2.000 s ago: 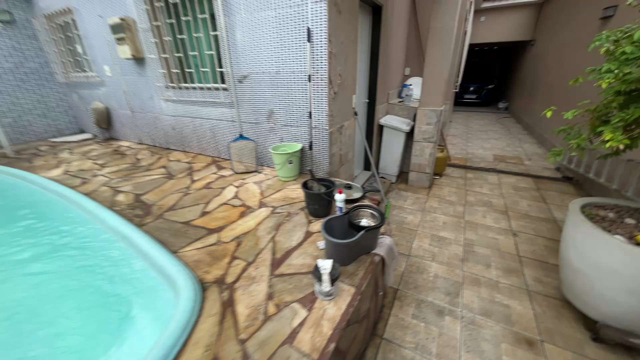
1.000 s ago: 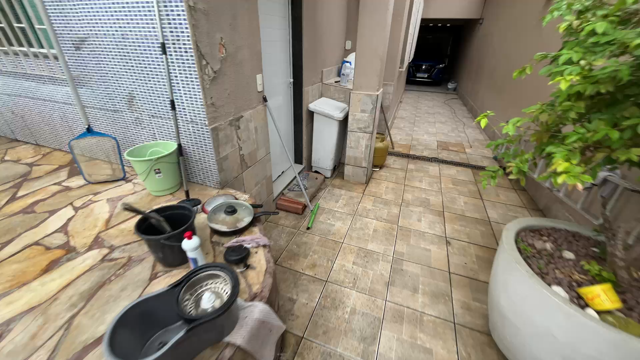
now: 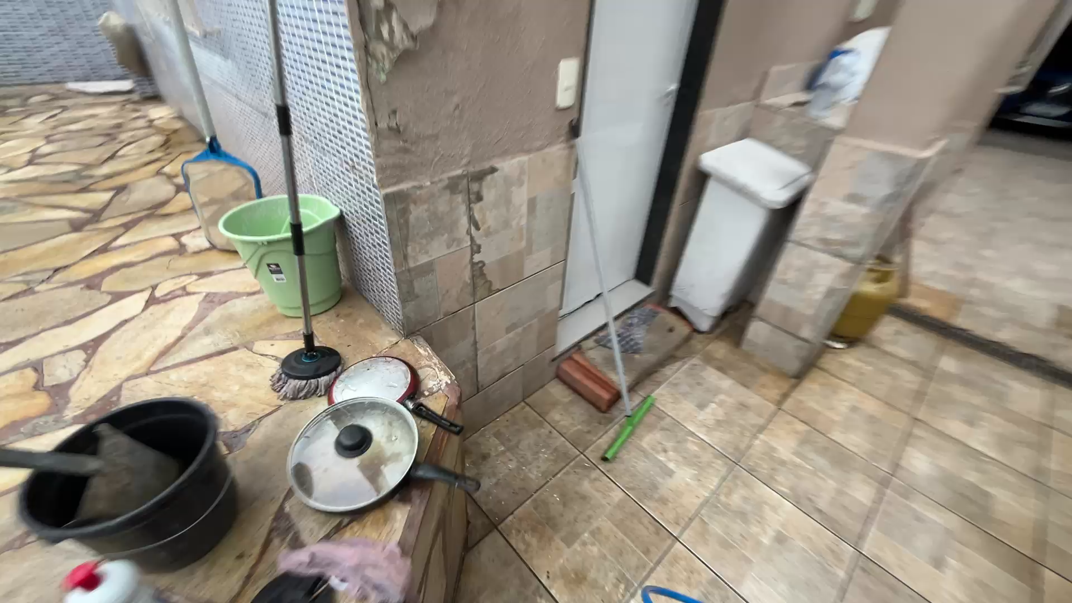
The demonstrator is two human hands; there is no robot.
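Note:
Neither of my hands shows in the head view. On the stone ledge stands a black bucket with a trowel-like tool in it. Beside it lies a frying pan with a glass lid, and another pan sits just behind. A spin mop stands upright on its head next to the pans. Behind the mop is a green bucket, with a blue-framed pool skimmer net leaning nearby. A bottle with a red cap and a pink cloth are at the bottom edge, partly cut off.
A green squeegee leans by its pole near the white door. Bricks lie at the doorstep. A white bin stands beside a tiled pillar, with a yellow gas cylinder behind. The ledge drops to the tiled floor.
The view has moved closer to the ledge and door. The pool, seen two seconds ago, and the potted plant have left the view. No object has plainly been moved.

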